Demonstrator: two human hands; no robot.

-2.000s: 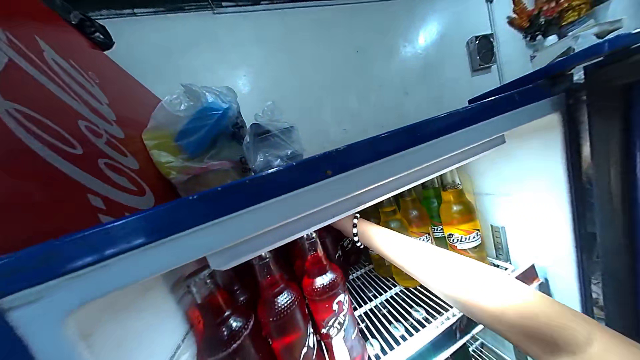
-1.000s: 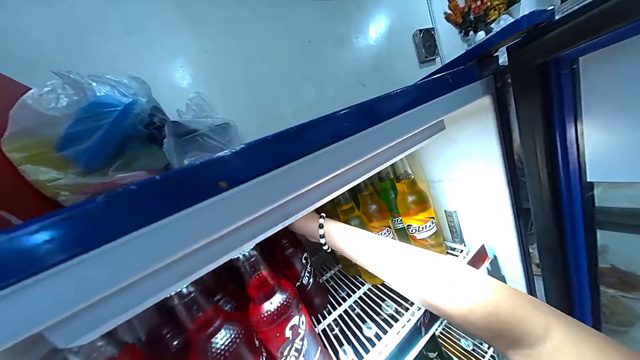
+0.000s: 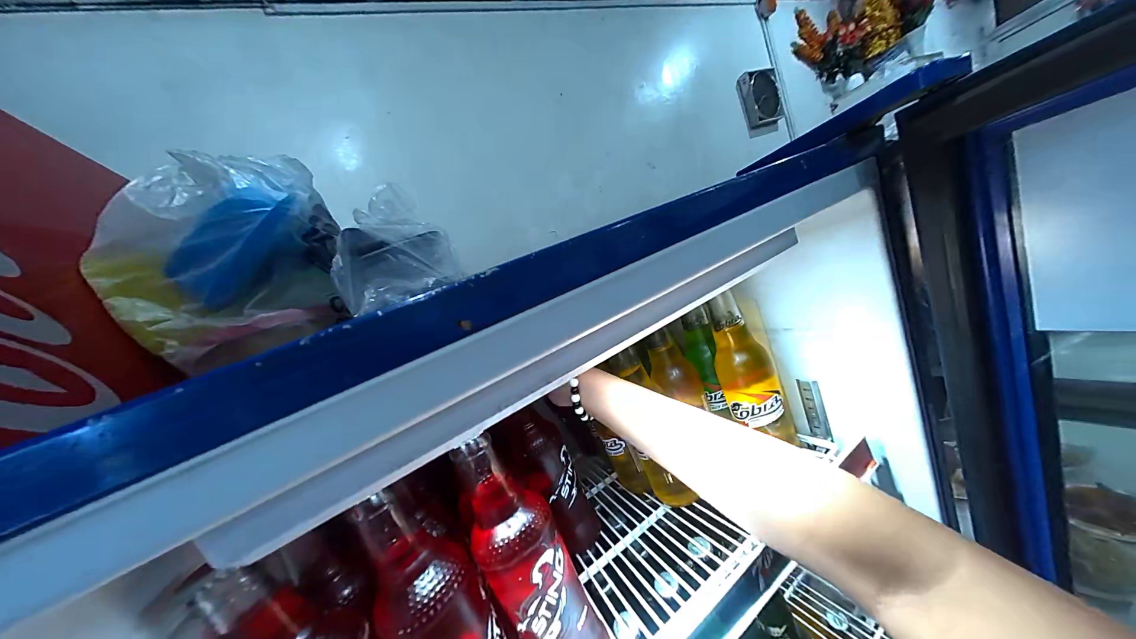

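An arm with a black-and-white bead bracelet point(image 3: 579, 399) comes in from the lower right and reaches into a glass-bottle cooler. Its hand, apparently my right, is hidden behind the cooler's upper frame point(image 3: 497, 342), so its fingers and anything they hold cannot be seen. Just left of and below the wrist stand red Sting bottles point(image 3: 524, 541). Yellow Cobra bottles point(image 3: 750, 373) and a green bottle point(image 3: 701, 351) stand behind and right of the forearm. A white wire shelf point(image 3: 648, 541) shows between the two groups. My left hand is out of view.
Clear plastic bags point(image 3: 222, 257) with blue and yellow contents rest on the cooler's blue top edge point(image 3: 435, 319), beside a red panel point(image 3: 53, 266). Another dark-framed cooler door point(image 3: 963, 293) stands at the right. Artificial flowers point(image 3: 852, 40) are at the upper right. A lower wire shelf point(image 3: 825, 603) shows below.
The arm stays reached into the cooler, its hand hidden in all frames. The view has shifted, and bottles and bags keep their places relative to the cooler.
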